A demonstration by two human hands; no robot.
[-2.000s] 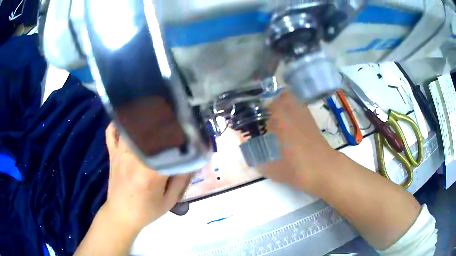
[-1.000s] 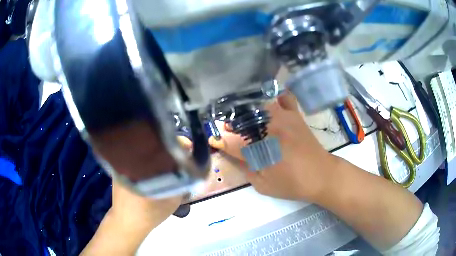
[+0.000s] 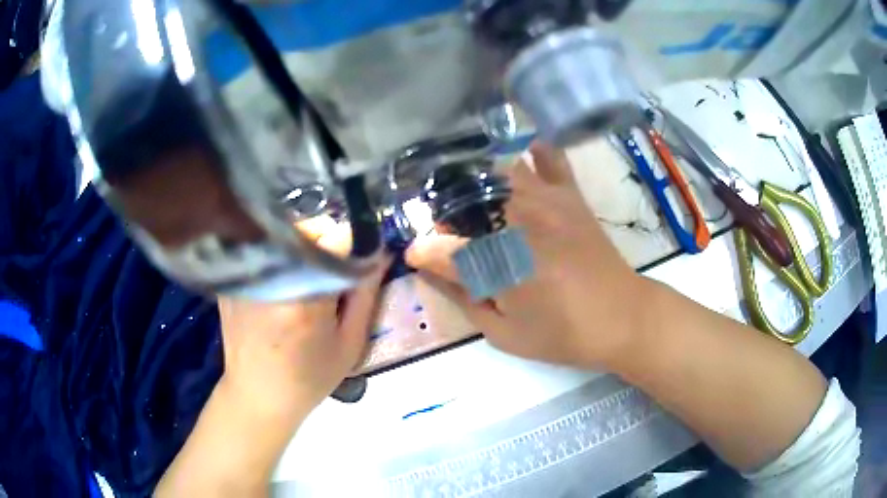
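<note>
The white sewing machine head (image 3: 408, 88) with a blue stripe and a chrome face plate (image 3: 185, 195) fills the top. My left hand (image 3: 292, 336) and my right hand (image 3: 554, 277) meet under the head, fingertips close together near the presser foot. A small bit of dark navy cloth (image 3: 397, 255) shows between the fingertips; the head and my fingers hide most of it. The right hand is partly behind the grey tension knob (image 3: 494, 263). The larger navy garment (image 3: 136, 370) lies in folds at the left, beside my left hand.
Orange-and-blue-handled snips (image 3: 671, 190) lie right of my right hand. Beyond them lie shears with yellow-gold handles (image 3: 822, 255) and a dark red-brown handle (image 3: 763, 233) across them. A ruler scale (image 3: 525, 443) runs along the front edge. Dark thread ends lie at the upper right.
The view has shifted, so the machine head sits higher and further left. My left hand's thumb and fingers, mostly hidden a second ago, now show closer to the right fingertips.
</note>
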